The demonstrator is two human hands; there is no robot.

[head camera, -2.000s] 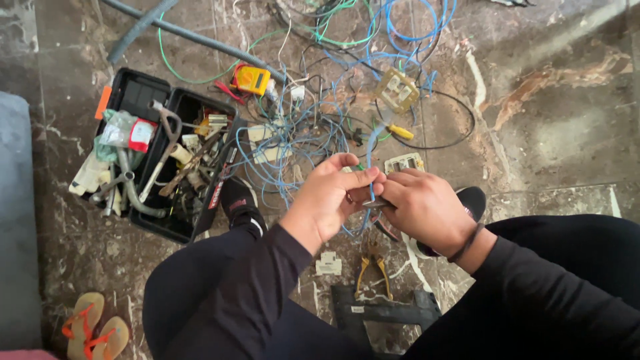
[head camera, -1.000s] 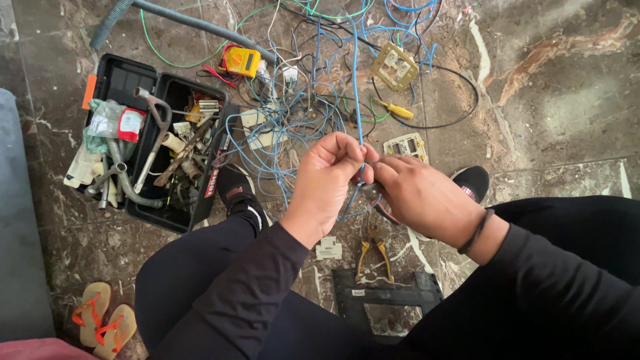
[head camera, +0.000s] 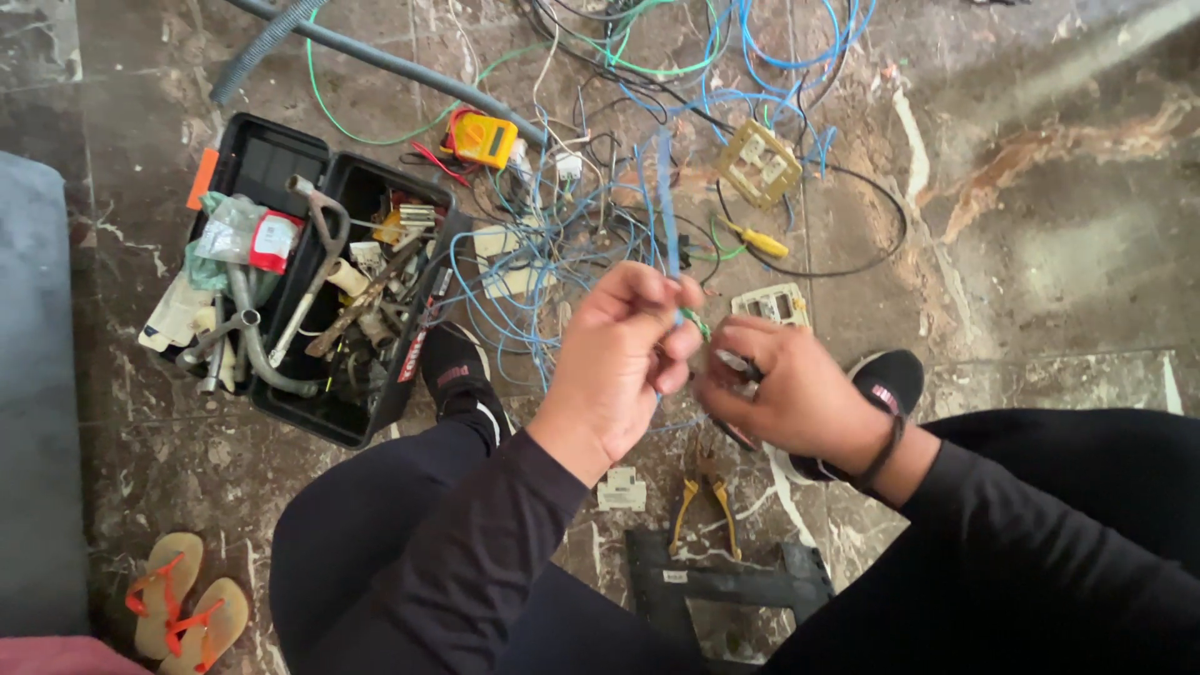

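Observation:
My left hand (head camera: 619, 361) pinches a blue wire (head camera: 667, 202) between thumb and fingers, and the wire runs up away from me. A short green wire (head camera: 696, 323) shows between the two hands. Close by on the right, my right hand (head camera: 787, 394) is closed around a small dark-and-silver object (head camera: 745, 364), partly hidden by the fingers; its kind cannot be told. Below the hands, pliers with yellow handles (head camera: 703, 511) lie on the floor beside a small white module (head camera: 622, 489). A yellow-handled screwdriver (head camera: 764, 242) lies beyond the right hand.
An open black toolbox (head camera: 375, 427) with tools stands at left, near a yellow multimeter (head camera: 486, 140) and grey conduit (head camera: 403, 67). Tangled blue wires (head camera: 534, 272), a beige socket plate (head camera: 759, 164) and a white frame (head camera: 771, 305) lie ahead. A black bracket (head camera: 731, 586) and sandals (head camera: 192, 600) are nearer me.
My hands have moved apart slightly from their touching position one second ago. Green wire and the small dark-and-silver object now show between them.

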